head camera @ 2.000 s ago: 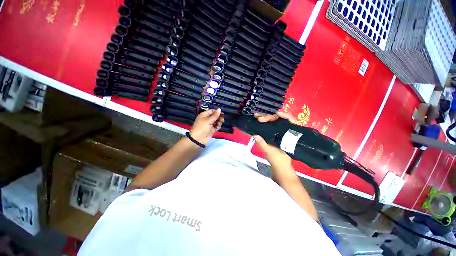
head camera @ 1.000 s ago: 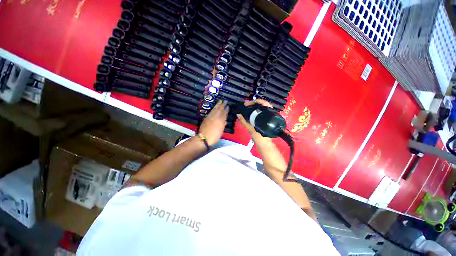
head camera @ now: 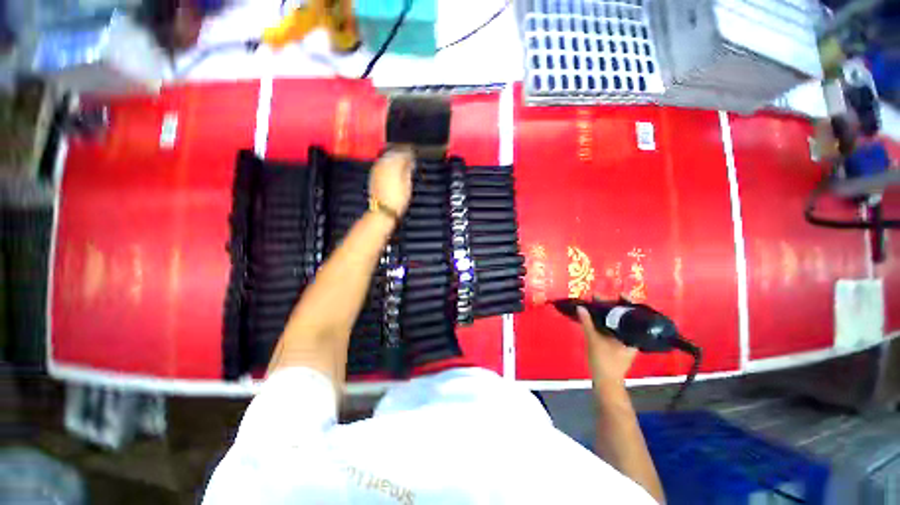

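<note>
Rows of glossy black door lock handles [head camera: 281,242] lie side by side on the red sheets, with shiny silver end fittings [head camera: 462,261] in bright lines. My left hand [head camera: 392,178] is stretched over the far part of the rows, just short of a small dark screw box [head camera: 417,122]; its fingers are blurred, and I cannot tell whether they hold anything. My right hand [head camera: 606,345] grips the dark electric screwdriver [head camera: 637,325] to the right of the rows, above the red sheet, its narrow nose pointing left toward the handles.
Perforated trays [head camera: 590,51] are stacked beyond the rows at the right. A yellow tool, possibly a heat gun [head camera: 314,25], lies on the pale far bench beside a teal box [head camera: 397,25]. The power cord [head camera: 694,367] hangs from the screwdriver. A blue crate [head camera: 735,459] is below the bench edge.
My left hand has moved from the near end of the rows to the far side by the box. My right hand has drawn the screwdriver away to the right. The view has turned.
</note>
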